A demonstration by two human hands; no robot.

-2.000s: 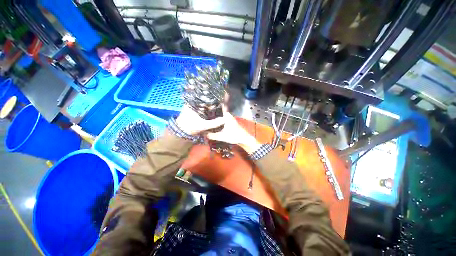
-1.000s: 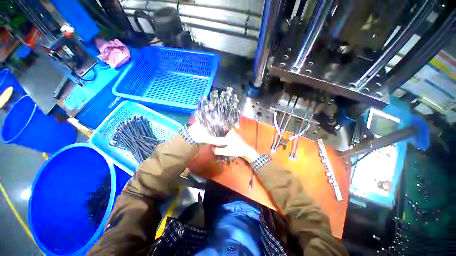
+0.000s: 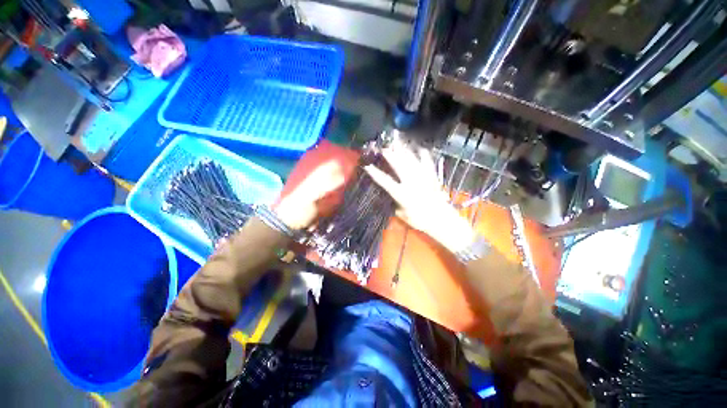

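Observation:
A bundle of black cables (image 3: pixel 357 219) with shiny metal ends lies spread on the left part of the orange-brown board (image 3: pixel 426 275). My left hand (image 3: pixel 317 191) is at its left side, blurred; whether it grips any cable is unclear. My right hand (image 3: pixel 418 187) lies over the bundle's upper right side with fingers spread. A single cable (image 3: pixel 400 255) lies right of the bundle. A narrow silver bar (image 3: pixel 522 239) lies at the board's right, partly hidden by my right sleeve.
A light-blue basket (image 3: pixel 143 187) holds more black cables (image 3: pixel 206 195). Behind it is a deep-blue basket (image 3: pixel 247 92). A blue tub (image 3: pixel 100 299) stands at lower left. The steel press (image 3: pixel 542 107), with thick posts, stands beyond the board. A control panel (image 3: pixel 610 247) is at right.
The bundle, earlier held upright in both hands, now lies fanned on the board. My hands have moved apart, the right one with fingers spread. The view has shifted slightly.

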